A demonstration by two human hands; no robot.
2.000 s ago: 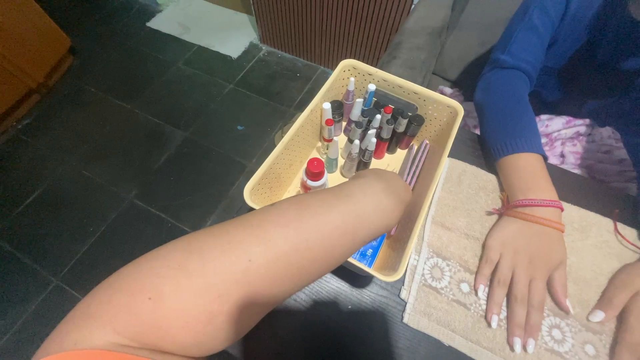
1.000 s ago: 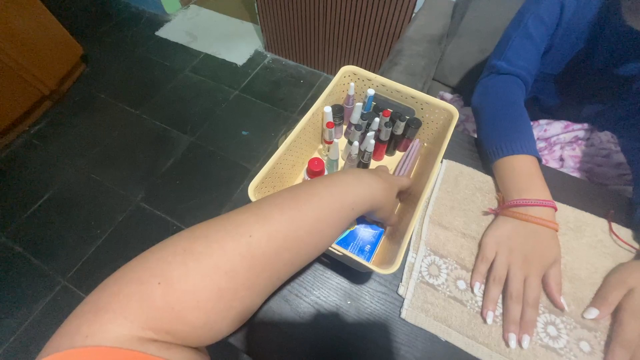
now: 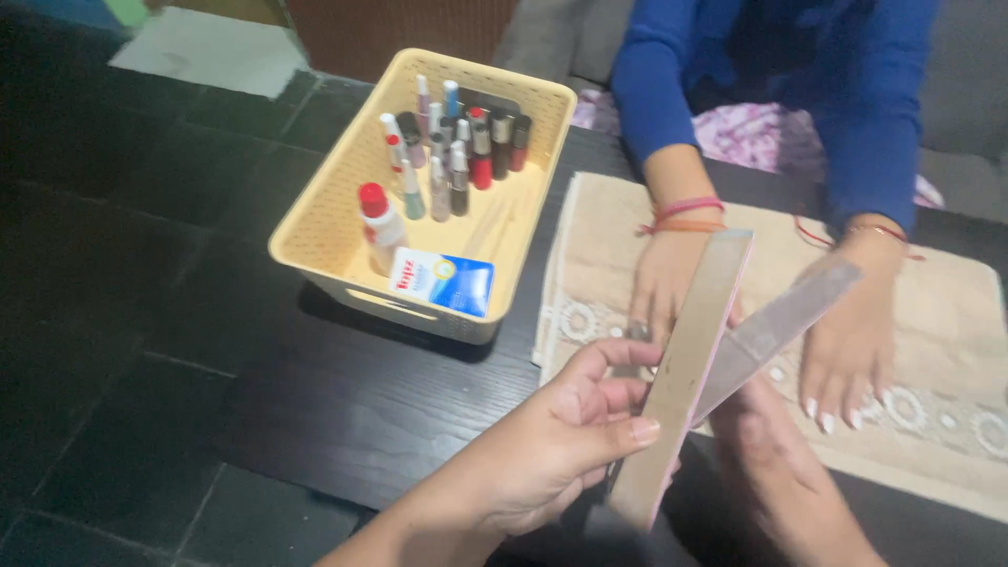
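Note:
My left hand (image 3: 587, 429) grips a flat nail file (image 3: 685, 370), its thumb on the broad face. A second, greyish nail file (image 3: 780, 335) slants away to the right behind the first, blurred. My right hand (image 3: 760, 441) is behind and below the files, partly hidden and blurred; whether it holds the greyish file I cannot tell. Beyond the files, another person's two hands lie on a beige towel (image 3: 945, 291), with white-painted nails. To the left stands a cream plastic basket (image 3: 303, 236) holding several nail polish bottles (image 3: 480, 157), a red-capped bottle (image 3: 382, 228) and a blue and white box (image 3: 449, 281).
The basket and towel rest on a dark wooden table (image 3: 378, 425). Across it sits a person in a blue sleeved top (image 3: 654, 79). Dark floor tiles (image 3: 102, 315) are at the left, with a pale sheet (image 3: 209, 49) on them.
My left hand has come out of the basket, and the files that stood in it are now outside, in front of the towel. My right hand has come into view.

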